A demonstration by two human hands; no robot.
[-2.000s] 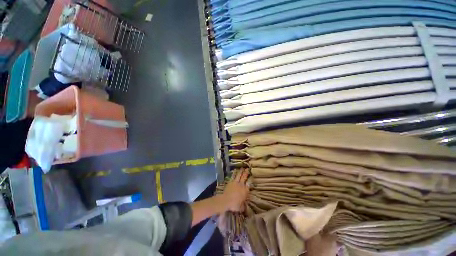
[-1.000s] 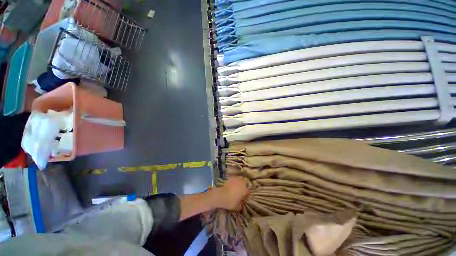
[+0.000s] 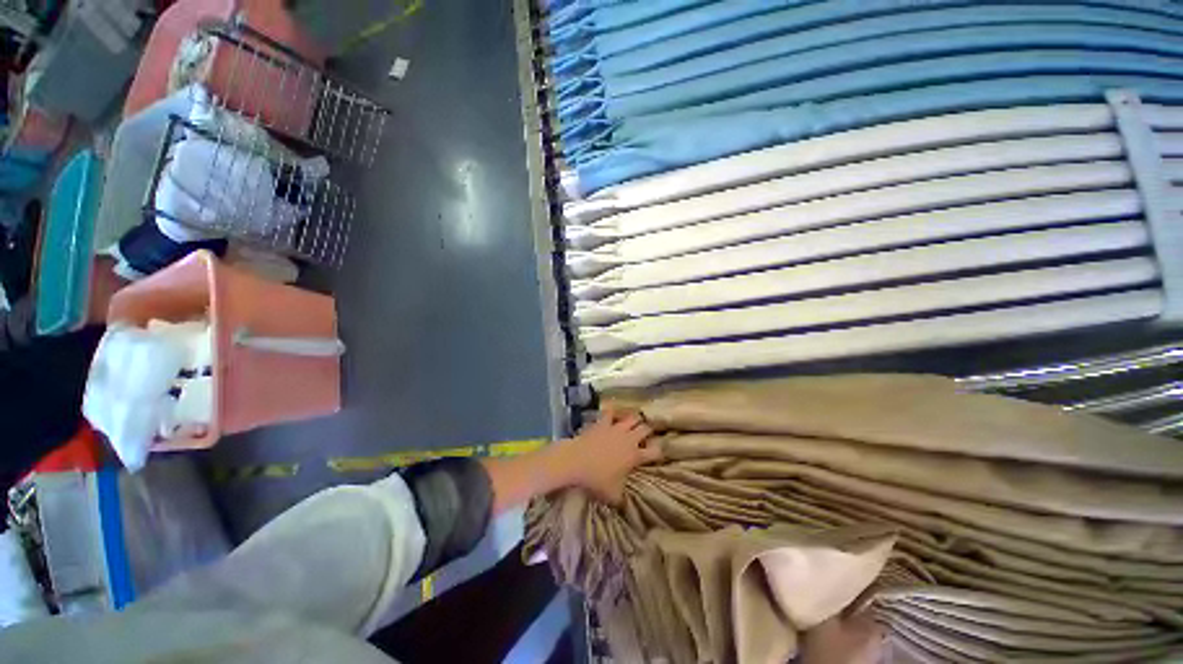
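Note:
The tan curtain panel (image 3: 908, 435) lies along the rack at the lower right, its folds bunched tightly at the heading end. My left hand (image 3: 610, 454) reaches in from the lower left and grips the gathered folds close to the rack's edge rail. Bunched cloth hangs over the rail below my wrist. A flap of the panel is turned up near the bottom, showing a paler face. A skin-toned patch below this flap, at the bottom edge, may be my right hand; cloth and the frame's edge hide it, and its grip cannot be told.
An off-white curtain panel (image 3: 882, 240) with a holding band (image 3: 1144, 182) lies beyond the tan one, then a blue curtain panel (image 3: 843, 78). Bare metal tubes (image 3: 1077, 370) show at the right. An orange bin (image 3: 279, 370) and wire baskets (image 3: 266, 195) stand on the floor at left.
My left hand has moved up along the rail towards the off-white panel and taken in further tan folds. More bunched cloth now lies below the hand, overhanging the rail.

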